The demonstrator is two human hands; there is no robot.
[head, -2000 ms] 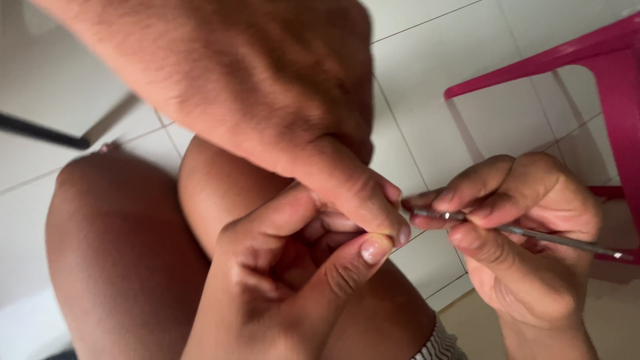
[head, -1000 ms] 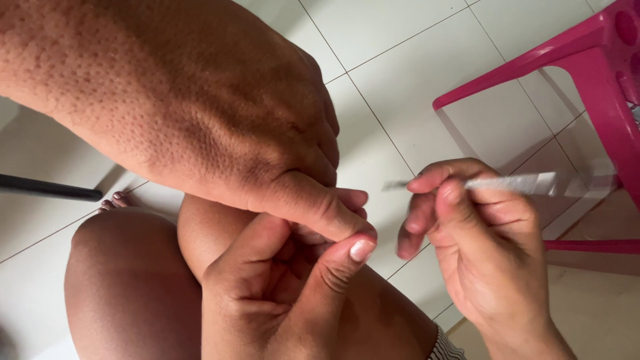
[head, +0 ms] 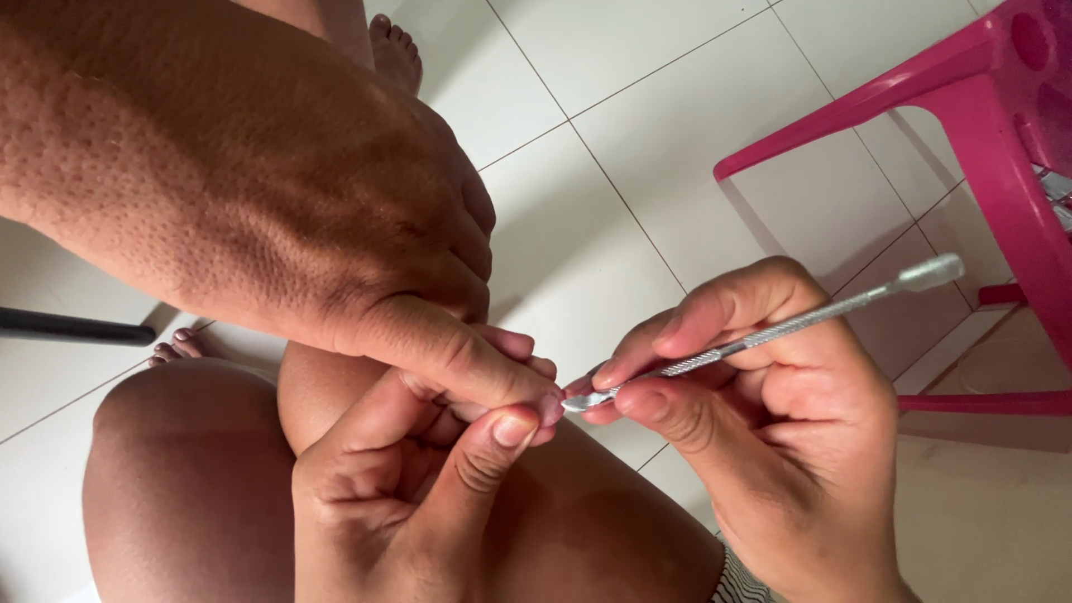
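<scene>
Another person's hand (head: 335, 209) reaches in from the upper left, its thumb (head: 461, 360) stretched out toward the middle. My left hand (head: 410, 477) holds that thumb near its tip, with my own thumb below it and my fingers behind. Between the thumb and fingers of my right hand (head: 754, 402) is a metal cuticle pusher (head: 729, 347) with a knurled handle. Its spoon-shaped end touches or nearly touches the nail at the tip of the held thumb. The other, broader end points up and to the right.
Bare knees and thighs (head: 193, 469) lie beneath the hands. A pink plastic stool (head: 997, 159) stands at the right on a white tiled floor (head: 586, 226). A dark tubular leg (head: 75, 327) extends in at the left. Bare feet (head: 394, 54) show at the top and left.
My right hand, apart from the held thumb one second ago, has come back to its tip with the pusher. The pusher's spoon end now faces the nail. My left hand keeps its hold.
</scene>
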